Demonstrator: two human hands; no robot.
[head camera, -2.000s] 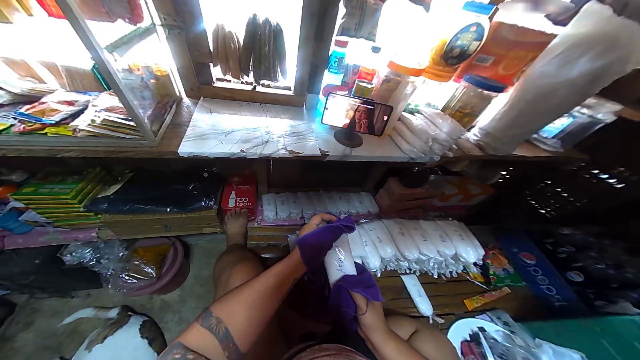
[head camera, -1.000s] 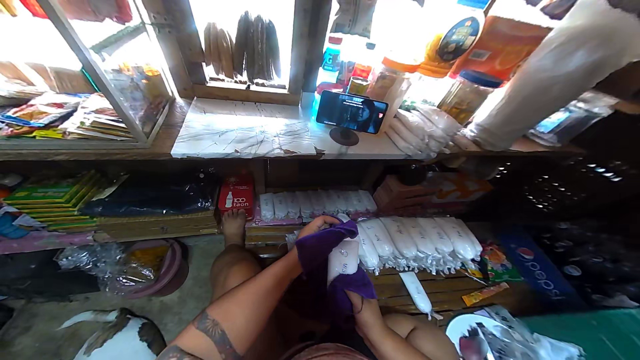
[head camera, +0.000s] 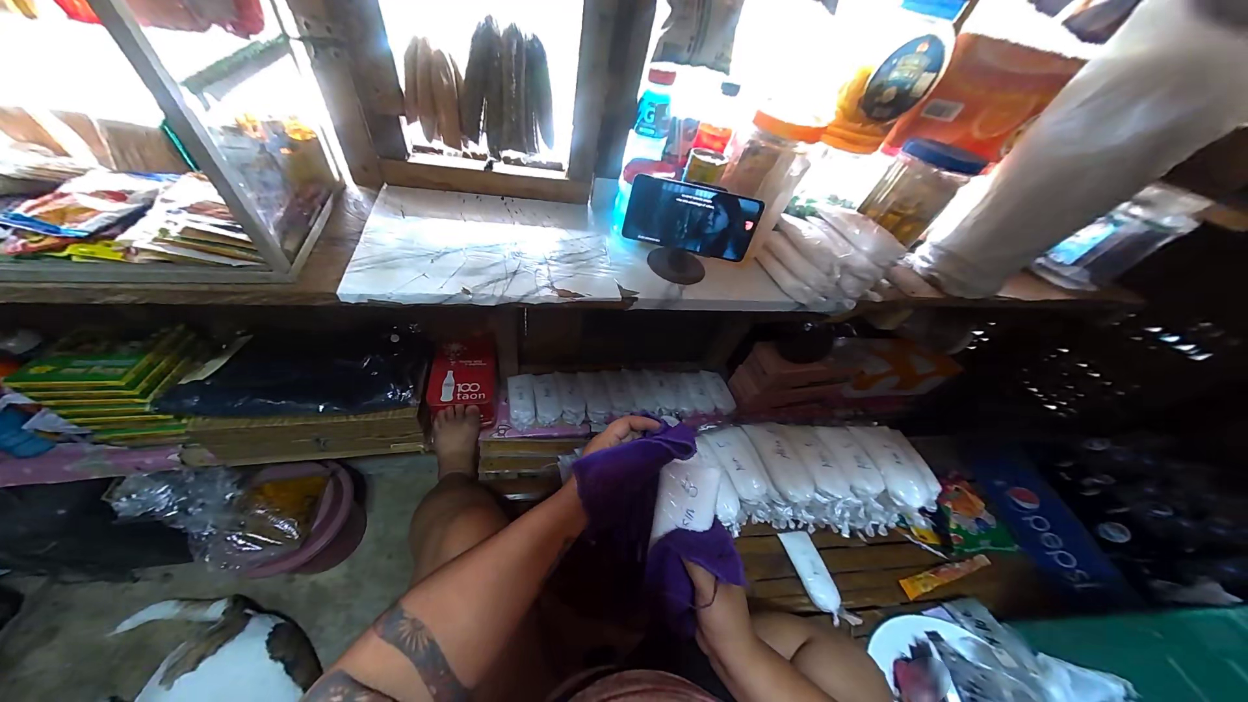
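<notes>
A purple cloth (head camera: 624, 478) is draped over both hands and lies against a clear plastic bag packed with white contents (head camera: 685, 497), which bears handwriting. My left hand (head camera: 624, 432) is at the bag's upper end, gripping the cloth, its fingers partly hidden. My right hand (head camera: 704, 585) is under the cloth at the lower end, with most of its fingers covered. Beside them, a row of similar filled bags (head camera: 819, 468) lies on a slatted wooden bench. One slim filled bag (head camera: 809, 575) lies apart in front of the row.
Smaller filled bags (head camera: 619, 395) line the lower shelf. A phone (head camera: 692, 216) stands on the counter (head camera: 478, 244) near jars. A white bowl (head camera: 926, 634) and a Pepsi crate (head camera: 1048, 526) are at right. A pink basin (head camera: 341, 526) and a white and dark animal (head camera: 229, 653) are at lower left.
The cloth and the bag have shifted slightly between my hands, and the bag is tilted differently. The picture on the phone has changed.
</notes>
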